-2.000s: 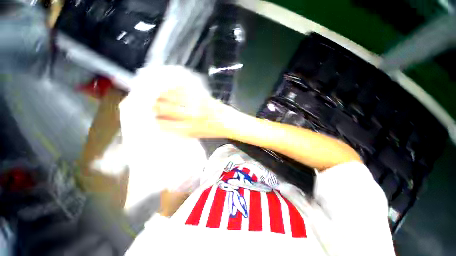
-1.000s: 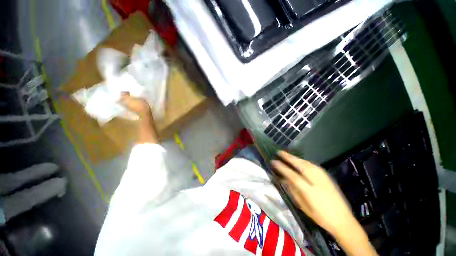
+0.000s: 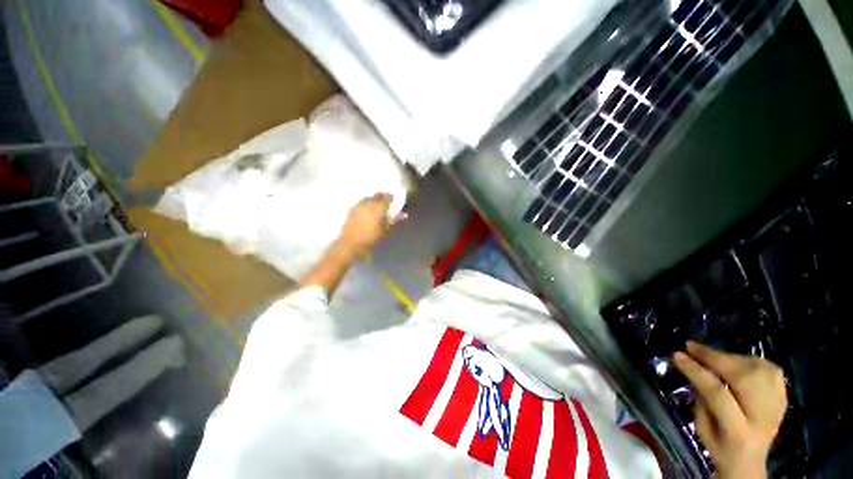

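Observation:
A crumpled white sheet (image 3: 271,192) spreads over the open brown carton (image 3: 234,94) on the floor at the left. My left hand (image 3: 367,224) is at the sheet's right edge, with a white corner pinched at its fingertips. My right hand (image 3: 734,398) is over the black blister tray (image 3: 776,281) at the lower right, fingers bent and thumb near the index finger. Whether it touches the tray or holds anything small cannot be told.
A clear liner sheet with a dark grid (image 3: 608,131) lies on the green bench (image 3: 692,206). Stacked trays with white interleaf (image 3: 412,84) jut out at the top. A white metal rack (image 3: 70,220) and a person's legs (image 3: 122,360) are at the left.
The white sheet has spread out over the carton. My left hand has moved right to its edge. My right hand has moved from the bench edge to over the black tray.

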